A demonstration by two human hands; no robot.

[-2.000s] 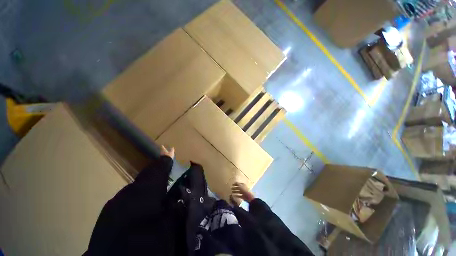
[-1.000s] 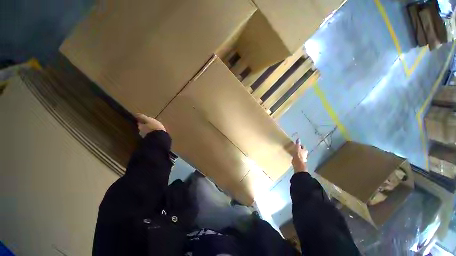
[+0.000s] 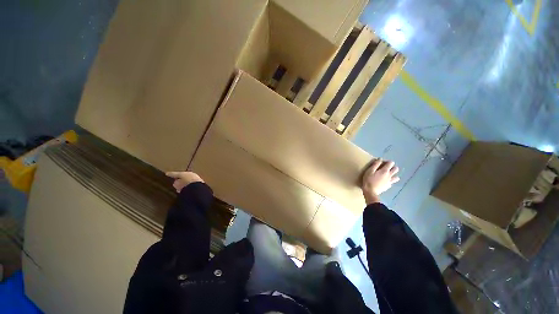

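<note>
A large brown master carton [image 3: 269,159], closed on top with a centre seam, lies in front of me against its neighbour, at the near side of the pallet [image 3: 361,80]. My left hand [image 3: 185,180] is at its left end, by the gap to the neighbouring carton. My right hand [image 3: 379,178] grips its right end, with the fingers over the top edge. The carton sides under both hands are hidden.
More large cartons [image 3: 159,73] stand behind and to the left, around a gap showing pallet slats. A stack of flat cartons [image 3: 92,227] is at my left, near a yellow object [image 3: 21,172]. An open carton [image 3: 490,184] with brown contents is at right. Yellow lines mark the floor.
My hands have moved from the carton's near side to its left and right ends. The carton now sits squarer against its neighbour. The view has shifted closer.
</note>
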